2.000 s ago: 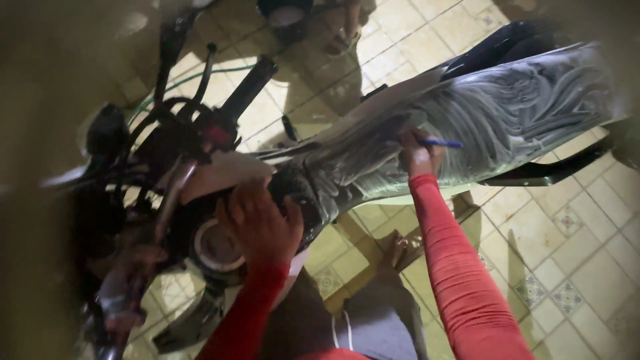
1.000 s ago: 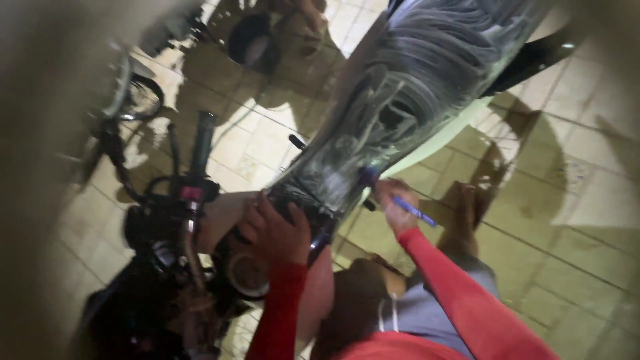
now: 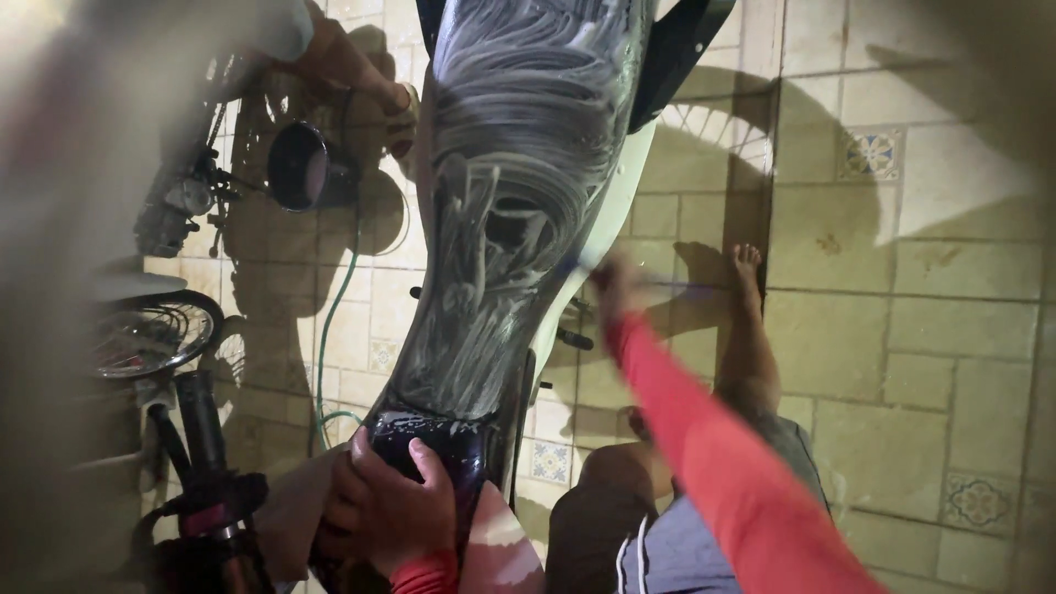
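A motorcycle's long dark seat point(image 3: 528, 124), smeared with whitish suds in curved streaks, runs from the top middle down to the fuel tank area. My left hand point(image 3: 396, 495) rests on the dark, glossy part point(image 3: 429, 445) at the seat's front end, fingers spread, holding nothing. At the seat's right edge, my right hand point(image 3: 615, 280) is blurred by motion. It grips a blue-handled brush point(image 3: 685, 289), whose handle points right and whose head is near the seat's side. The handlebar grip point(image 3: 202, 421) stands at lower left.
Another person's leg and foot point(image 3: 400, 107) are at upper left, near a dark bucket point(image 3: 299, 165). A green hose point(image 3: 334, 305) lies on the tiled floor point(image 3: 850, 346). A wheel point(image 3: 157, 334) shows at the left. My bare foot point(image 3: 747, 260) is on the floor at right.
The view has turned, so the seat now runs nearly upright. My right hand has moved from on top of the seat to its right edge, brush still held. My left hand stays near the seat's front.
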